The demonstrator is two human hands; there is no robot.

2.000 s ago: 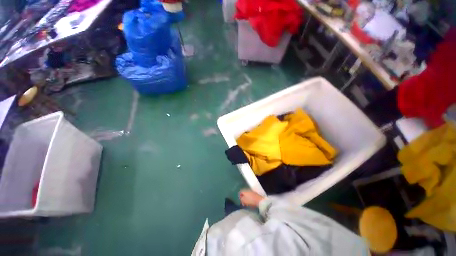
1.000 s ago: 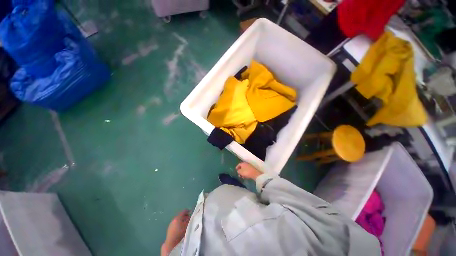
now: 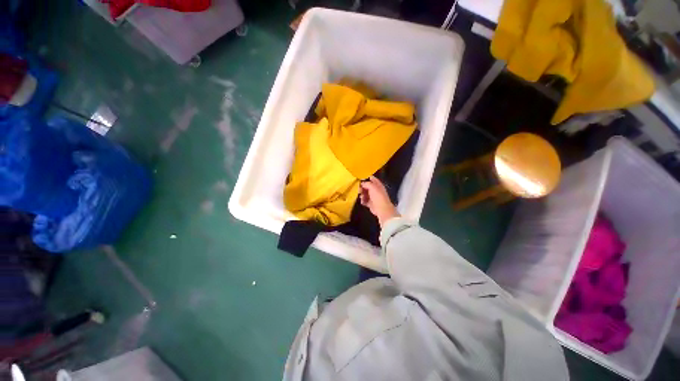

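Note:
Yellow trousers (image 3: 347,141) lie bunched in a large white bin (image 3: 257,152), on top of black garment pieces (image 3: 365,223). One black end (image 3: 298,237) hangs over the bin's near rim. My right hand (image 3: 374,196) is bare and reaches over that rim. Its curled fingers are at the lower right edge of the yellow cloth; whether they pinch it or only touch it is not clear. My left hand is out of the picture.
A round stool (image 3: 527,165) stands right of the bin. Another white bin (image 3: 507,245) holds magenta garments (image 3: 596,298). More yellow cloth (image 3: 570,52) hangs at the upper right. Blue plastic bags (image 3: 97,190) stand at left. A bin with red cloth (image 3: 183,33) is at the top.
My right hand has moved from outside the bin's near rim to the yellow cloth inside. My left hand, seen one second ago, has left the picture. The view has shifted to the right.

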